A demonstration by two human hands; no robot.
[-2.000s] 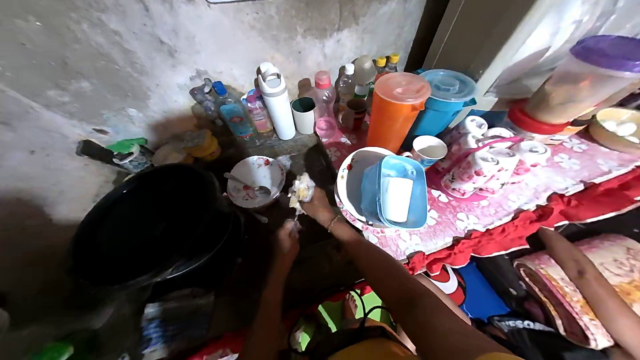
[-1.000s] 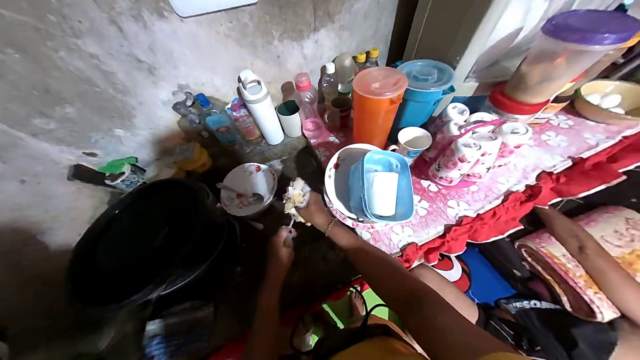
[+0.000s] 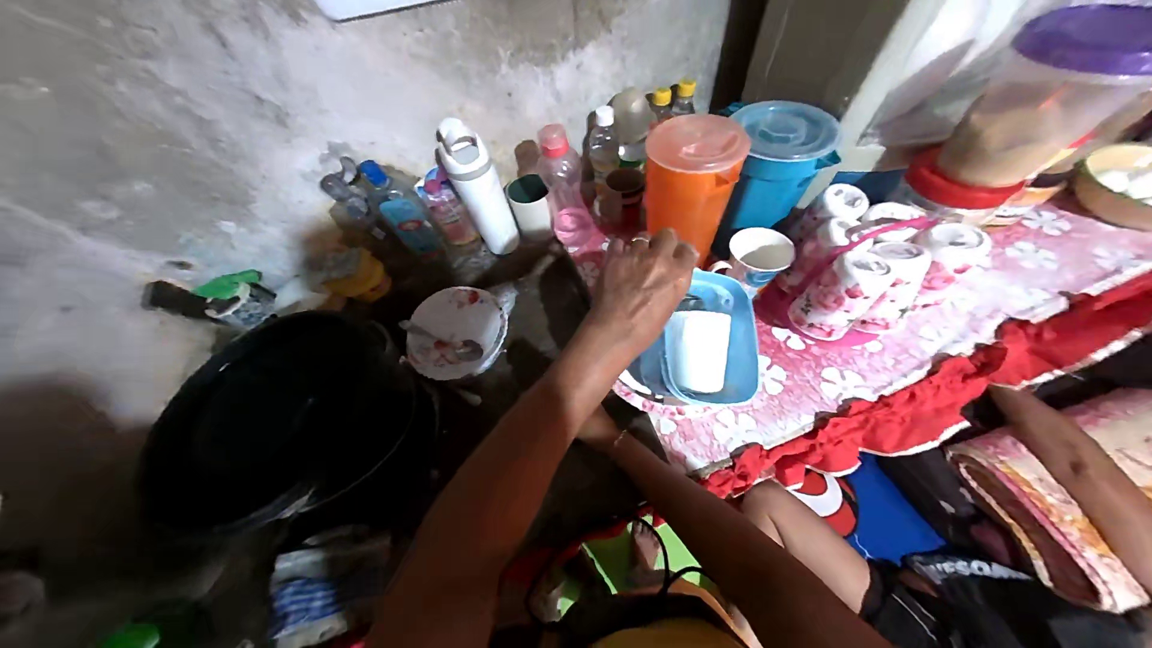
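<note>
My left hand [image 3: 643, 279] is above the near-left side of a light blue plastic container [image 3: 742, 346], which holds a white object [image 3: 702, 351]. Its fingers point down beside the orange pitcher [image 3: 697, 189], and whether they grip anything is hidden. My left forearm crosses over my right hand [image 3: 596, 427], of which only the part near the bracelet shows; its fingers and any contents are hidden. A floral bowl [image 3: 454, 328] with a spoon [image 3: 463, 349] in it stands left of my hands. A printed mug [image 3: 760, 256] stands just beyond the container.
A large black basin [image 3: 279, 423] is at left. Along the wall stand a white flask [image 3: 481, 189], a green-lined cup [image 3: 531, 207] and several bottles. A blue pitcher [image 3: 774, 171] and floral glasses [image 3: 841, 292] are on the pink tablecloth [image 3: 846, 378]. Another person's arm [image 3: 1071, 459] is at right.
My left hand has moved right and away from me, over the blue container. My right hand held a whitish-yellow lump before; now my left forearm hides it.
</note>
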